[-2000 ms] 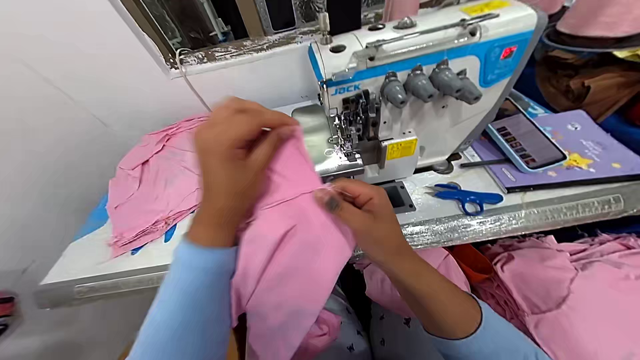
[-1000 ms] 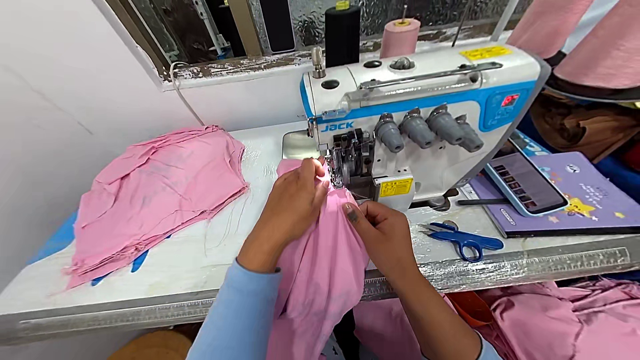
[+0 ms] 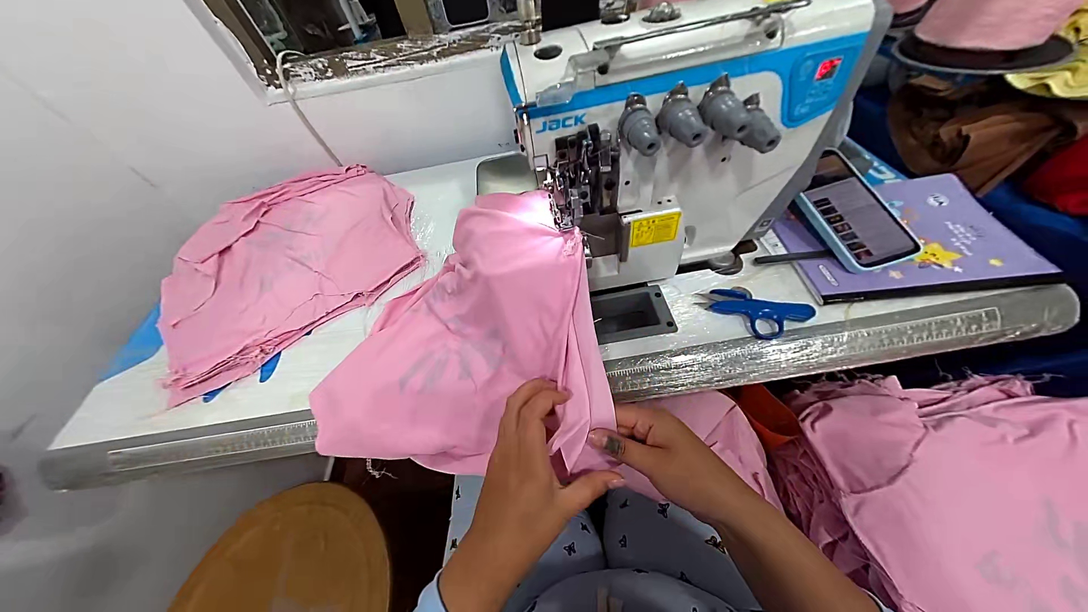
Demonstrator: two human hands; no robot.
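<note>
A pink fabric piece (image 3: 459, 340) lies spread on the table, its top corner at the needle and presser foot of a white and blue Jack overlock sewing machine (image 3: 714, 195). My left hand (image 3: 535, 467) rests at the lower part of this fabric, fingers curled over a fold near its right edge, thumb pointing right. My right hand (image 3: 671, 450) pinches the same edge between thumb and fingers, just right of the left hand and below the table's front edge. The machine's lamp lights the fabric at the foot.
Left on the table lies a stack of pink fabric pieces (image 3: 289, 263). Blue thread snips (image 3: 756, 310) lie right of the machine's base, near a phone (image 3: 858, 221) on a purple notebook (image 3: 960, 246). More pink fabric (image 3: 977, 476) hangs at lower right; a round brown stool (image 3: 289, 552) stands below.
Both hands have moved from beside the presser foot down toward me along the fabric. The fabric, bunched below the foot a second ago, now lies spread out to the left.
</note>
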